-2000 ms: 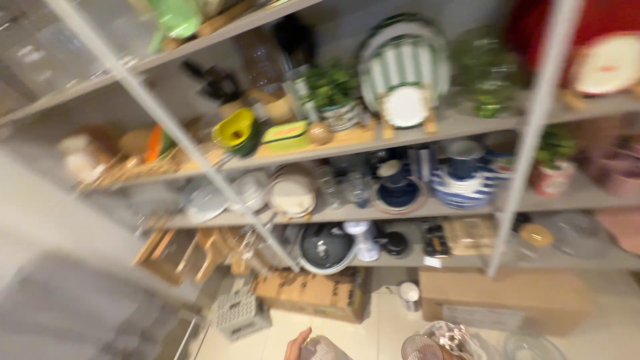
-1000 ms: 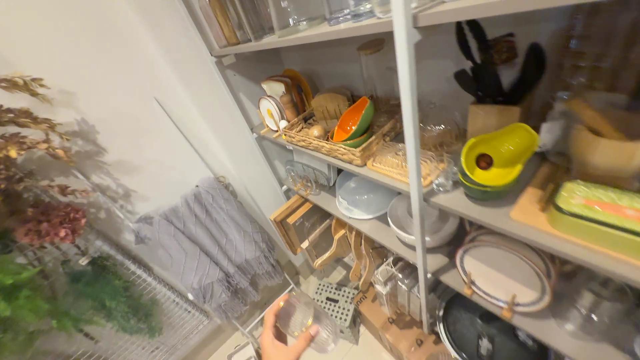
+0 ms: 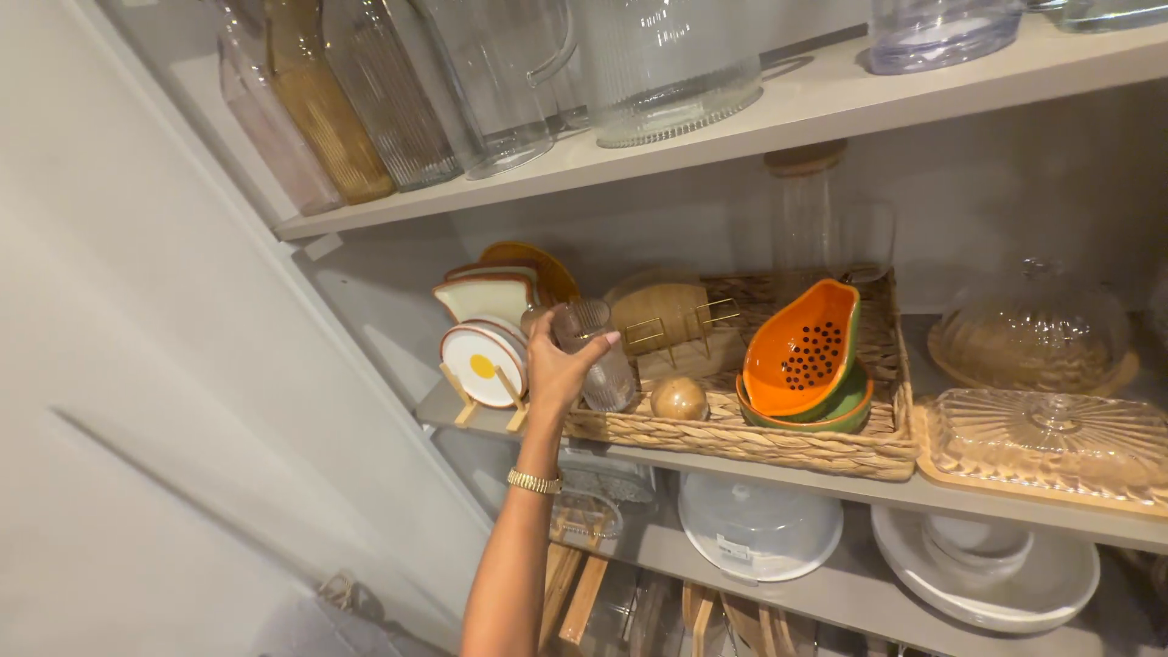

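Observation:
My left hand [image 3: 558, 360], with a gold band on its wrist, grips a clear ribbed glass tumbler [image 3: 610, 370] between thumb and fingers. The tumbler is slightly tilted at the left end of a woven basket [image 3: 748, 447]; whether its base touches the basket cannot be told. Just right of it lies a round wooden ball [image 3: 679, 399]. Farther right in the basket, an orange papaya-shaped bowl [image 3: 803, 351] leans in a green bowl [image 3: 844, 401]. Left of my hand, egg-patterned plates [image 3: 484, 363] stand in a wooden rack, with toast-shaped dishes [image 3: 484, 297] behind. My right hand is out of view.
Glass bottles [image 3: 328, 109] and a ribbed glass vessel [image 3: 675, 82] stand on the shelf above. A glass butter dish [image 3: 1049, 438] and a domed stand [image 3: 1031, 328] are at the right. Below are a white domed dish [image 3: 762, 525] and white bowls [image 3: 985, 566].
The view has moved in close on the left end of the shelves. My left hand, low in front of the shelves one second ago with clear glassware, is now at the basket with the tumbler.

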